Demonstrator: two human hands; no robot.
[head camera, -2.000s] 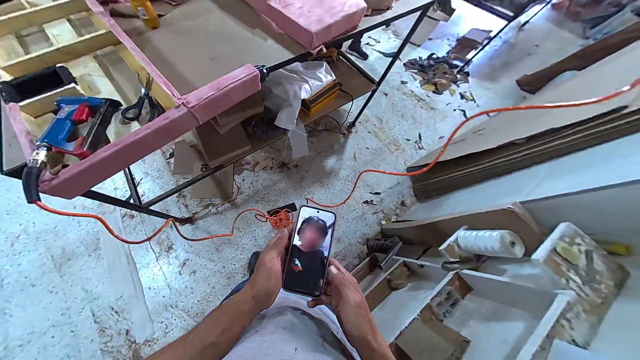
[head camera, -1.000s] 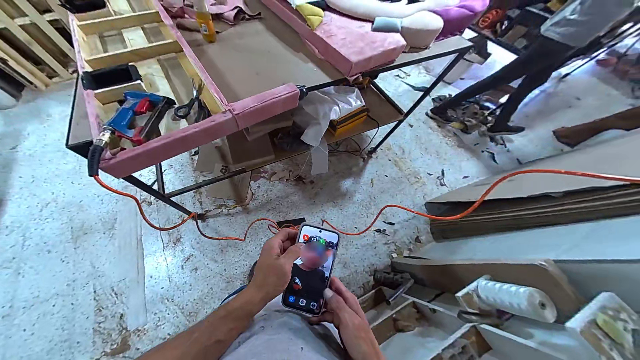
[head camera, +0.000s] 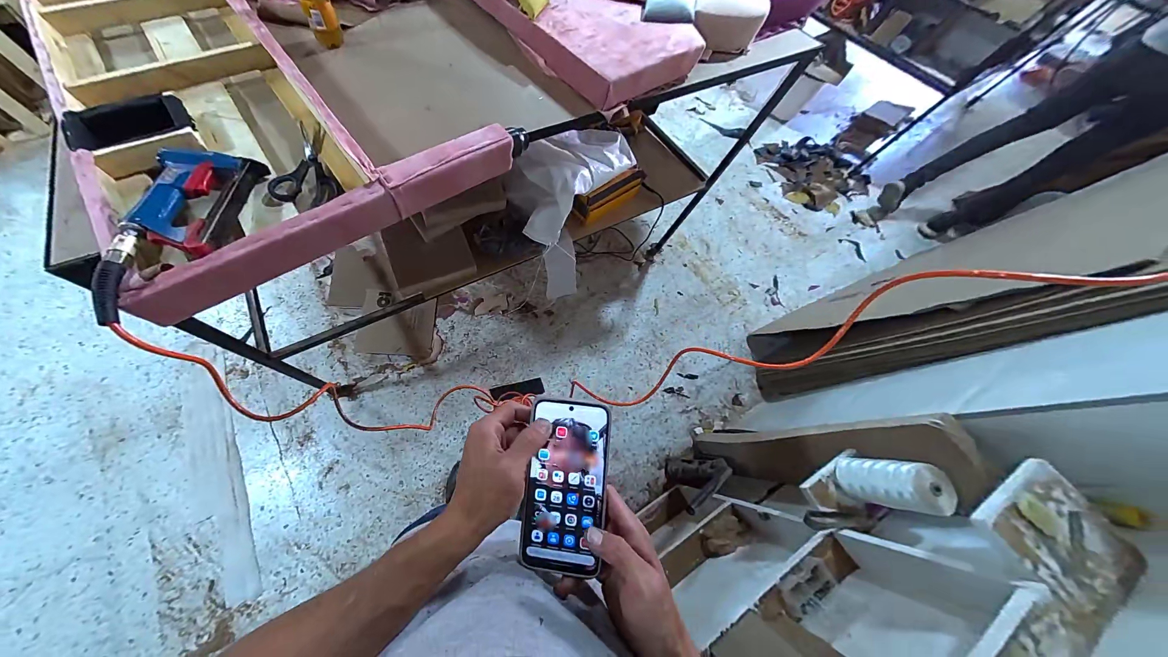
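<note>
A smartphone (head camera: 566, 493) is held upright between both hands, low in the middle of the view, its lit screen full of app icons. My left hand (head camera: 495, 465) grips its left edge, the thumb over the upper left of the screen. My right hand (head camera: 631, 570) holds the lower right side, thumb at the bottom right corner. Beyond the phone, a blue and red pneumatic staple gun (head camera: 178, 205) lies on a pink upholstered wooden frame (head camera: 274, 246), beside black-handled scissors (head camera: 306, 178). An orange air hose (head camera: 693, 351) runs from the gun across the floor to the right.
A metal-legged table (head camera: 429, 64) carries the frame, a pink cushion (head camera: 630, 50) and a yellow bottle (head camera: 321, 23). Right are stacked cardboard sheets (head camera: 912, 310) and a compartmented white box (head camera: 876, 584) near a white roll (head camera: 899, 484). A person (head camera: 1031, 128) stands at upper right; scraps lie on the floor.
The phone's screen has changed from a picture to a few icons, then a full grid of icons. The person at upper right is absent in the oldest frame. Both hands still hold the phone.
</note>
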